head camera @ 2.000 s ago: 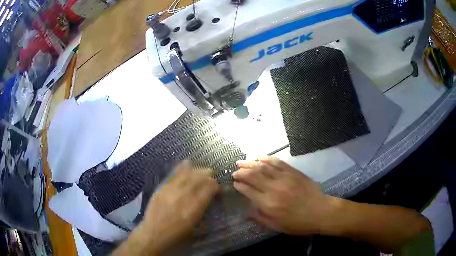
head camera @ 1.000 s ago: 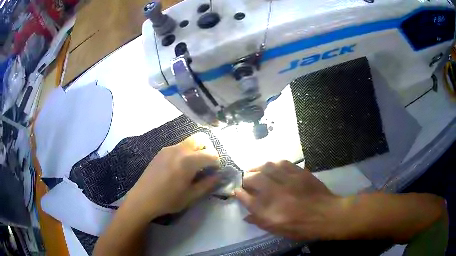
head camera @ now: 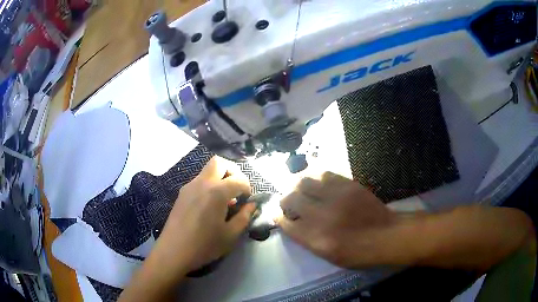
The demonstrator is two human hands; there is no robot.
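Observation:
A dark herringbone fabric panel (head camera: 127, 206) lies on the table left of the needle and runs under my left hand to the needle area. My left hand (head camera: 206, 215) grips the panel's near edge, fingers bent, where a small dark and pale folded part shows. My right hand (head camera: 330, 215) is beside it with its fingertips at the same edge; whether they pinch the fabric is hidden by glare. The white sewing machine head (head camera: 236, 65) stands just behind both hands. The presser foot area is washed out by the lamp.
A dark rectangular piece (head camera: 401, 133) lies on a pale grey piece (head camera: 472, 147) right of the needle. A rounded pale panel (head camera: 85, 159) and a narrower pale piece (head camera: 88, 253) lie at the left table edge. Brown board (head camera: 118, 41) is behind.
The panel was flatter under both hands; its near edge is now turned up between my fingers. Both hands have moved closer to the needle, and the left part of the panel has bunched up.

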